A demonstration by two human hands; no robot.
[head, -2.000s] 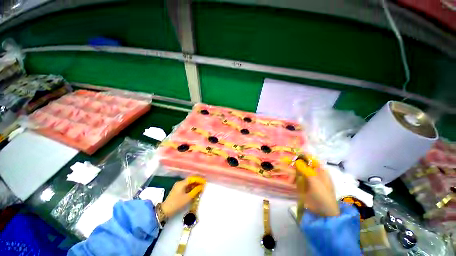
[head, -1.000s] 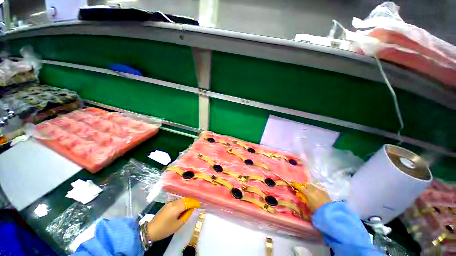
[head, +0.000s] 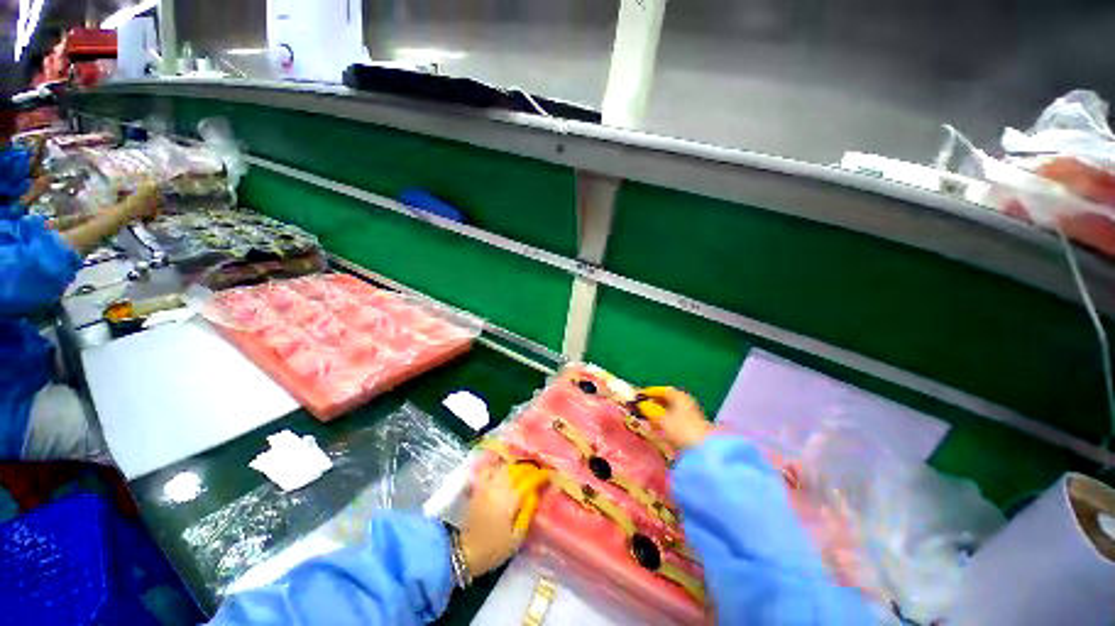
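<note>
A pink-red tray (head: 575, 422) holds several gold wristwatches with round dark dials, such as one near its middle (head: 599, 467). My left hand (head: 495, 520), with orange-yellow finger cots, is at the tray's front left, beside a gold band. My right hand (head: 679, 422), also with cots, reaches over the tray's back, fingertips at a dark-faced watch. Whether either hand grips a watch is unclear. My right sleeve hides the tray's right part. A gold band piece (head: 539, 602) lies on the white mat (head: 501, 599), cut off by the bottom edge.
An empty-looking pink tray under film (head: 336, 336) lies left, beside a white sheet (head: 183, 397). Crumpled wipes (head: 291, 460) and clear film (head: 330, 520) lie between. A white cylindrical appliance (head: 1039, 556) and crinkled plastic (head: 874, 514) are right. A blue-sleeved person (head: 31, 263) works far left.
The view has swung left, bringing the other person into sight. My left hand has moved from above the mat to the tray's front left. My right hand has moved from the tray's right side to its back.
</note>
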